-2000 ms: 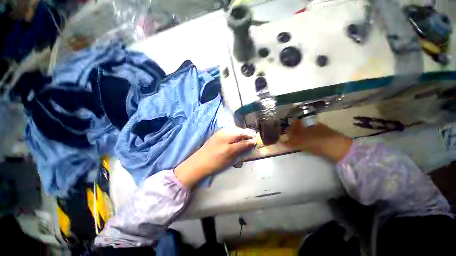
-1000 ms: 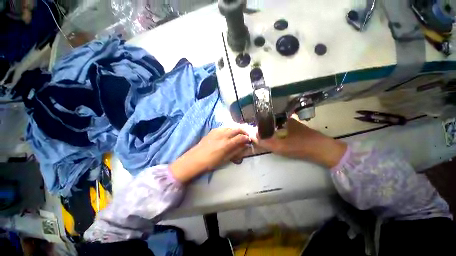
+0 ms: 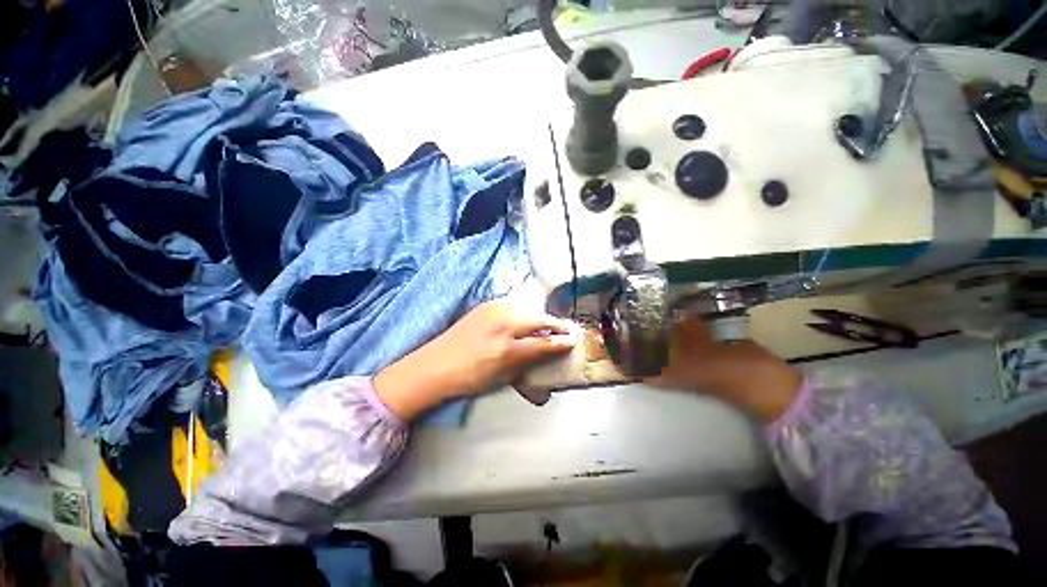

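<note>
The light blue garment with navy parts (image 3: 379, 264) lies left of the sewing machine head (image 3: 781, 161), its right edge reaching my left hand. My left hand (image 3: 488, 350) lies palm down at the brightly lit needle area (image 3: 588, 344), fingertips together on the garment's edge; glare hides detail there. My right hand (image 3: 718, 365) is right of the shiny curved metal guard (image 3: 640, 319), its fingertips hidden behind it, so I cannot tell what they hold. The needle itself is hidden.
A heap of blue and navy garments (image 3: 172, 229) lies at the left. Dark thread snips (image 3: 861, 328) lie on the machine bed at the right. A black and yellow bundle (image 3: 161, 470) is at the table's left edge. A grey post (image 3: 596, 109) stands on the head. Clear plastic lies behind.
The whole view has shifted, with the machine appearing lower and further right. My right hand is now more behind the metal guard. My left hand stays at the needle area.
</note>
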